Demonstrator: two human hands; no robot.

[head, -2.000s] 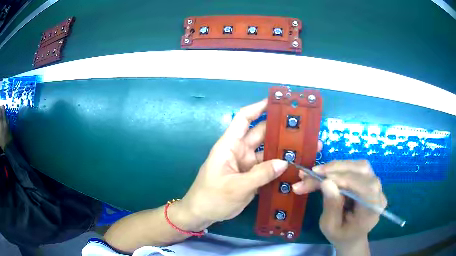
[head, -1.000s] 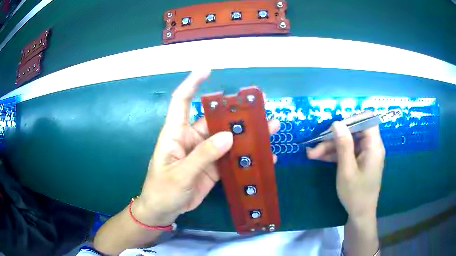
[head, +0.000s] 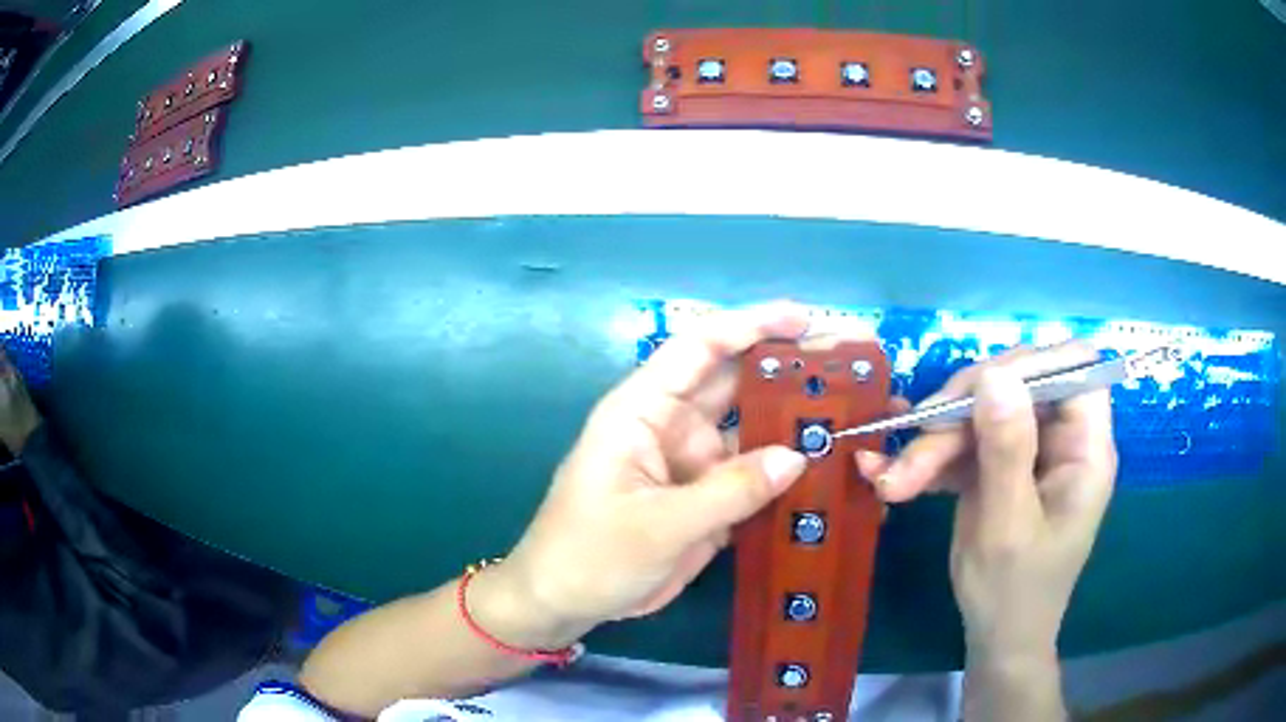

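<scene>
My left hand (head: pixel 656 487) holds a reddish-brown fixture (head: pixel 776 564) upright, its thumb beside the topmost part. The fixture carries several small round silver-grey components in dark square seats; the topmost component (head: pixel 815 440) is at the tweezers' tip. My right hand (head: pixel 1023 487) holds slim silver tweezers (head: pixel 987 402) like a pen. Whether a ring is at the tip is too small to tell. A shiny blue sheet (head: pixel 1227 402) lies flat on the bench behind the fixture and my right hand, partly hidden by them.
Another fixture (head: pixel 818 106) lies on the green belt (head: pixel 423 71) beyond the white strip (head: pixel 564 172). Two more fixtures (head: pixel 172 153) lie side by side at far left. A person's dark sleeve (head: pixel 85 564) and hand (head: pixel 14 409) are at the left edge, near another blue sheet (head: pixel 57 289).
The tweezers moved from the blue sheet to the fixture's topmost component. My left hand and fixture shifted right in view, and the fixture now stands nearly straight.
</scene>
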